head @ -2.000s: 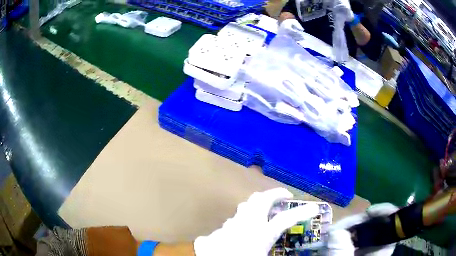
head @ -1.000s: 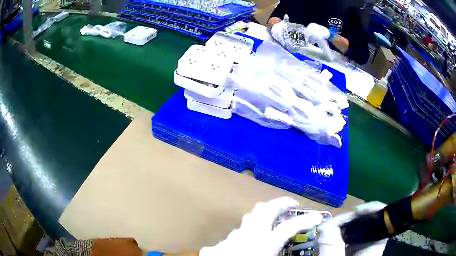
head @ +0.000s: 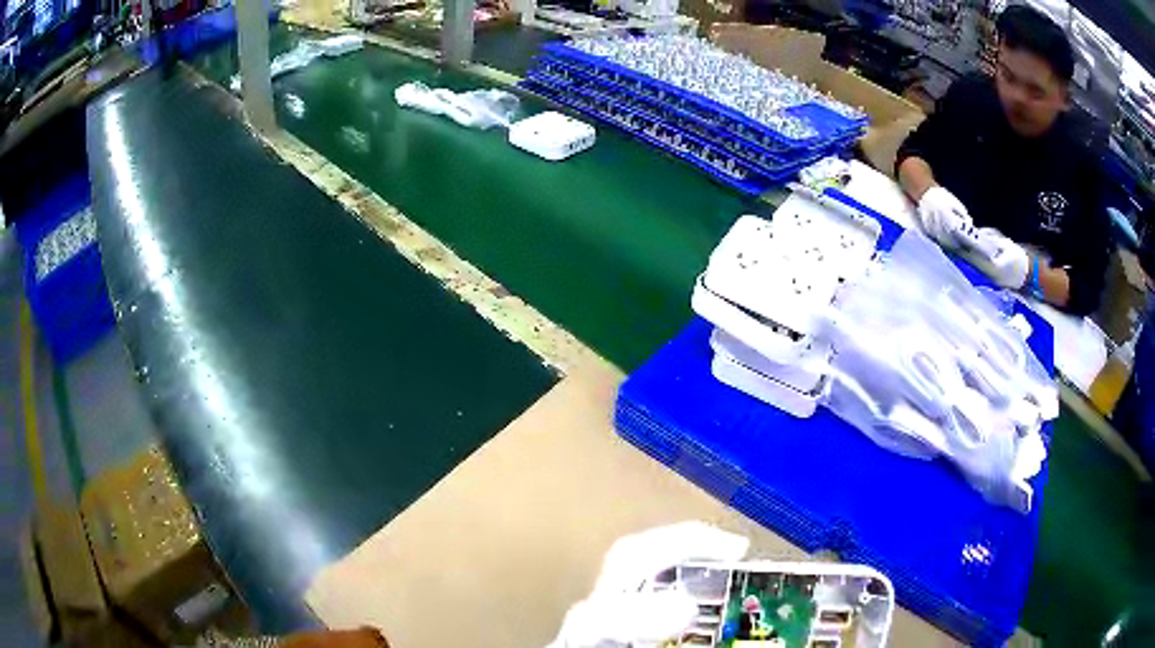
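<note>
My left hand (head: 652, 589), in a white glove, grips the left side of an open white socket housing (head: 874, 605) at the bottom edge of the view. A green circuit board (head: 792, 610) with small coloured parts shows inside the housing. The lower part of the housing is cut off by the frame. My right hand is not in view. Closed white socket units (head: 779, 272) are stacked on blue sheets (head: 709, 443) beyond the housing, with cloudy plastic bags (head: 937, 355) around cords heaped beside them.
A tan cardboard mat (head: 507, 525) lies under the work. On the green conveyor (head: 443, 190) lie a single white unit (head: 552, 134) and blue trays of small parts (head: 684, 120). A gloved person (head: 1013, 190) works opposite. Cartons (head: 146, 532) stand at lower left.
The view has swung left and up, so the blue stack sits further right. My right hand has left the picture. The housing is less covered and shows more of its board.
</note>
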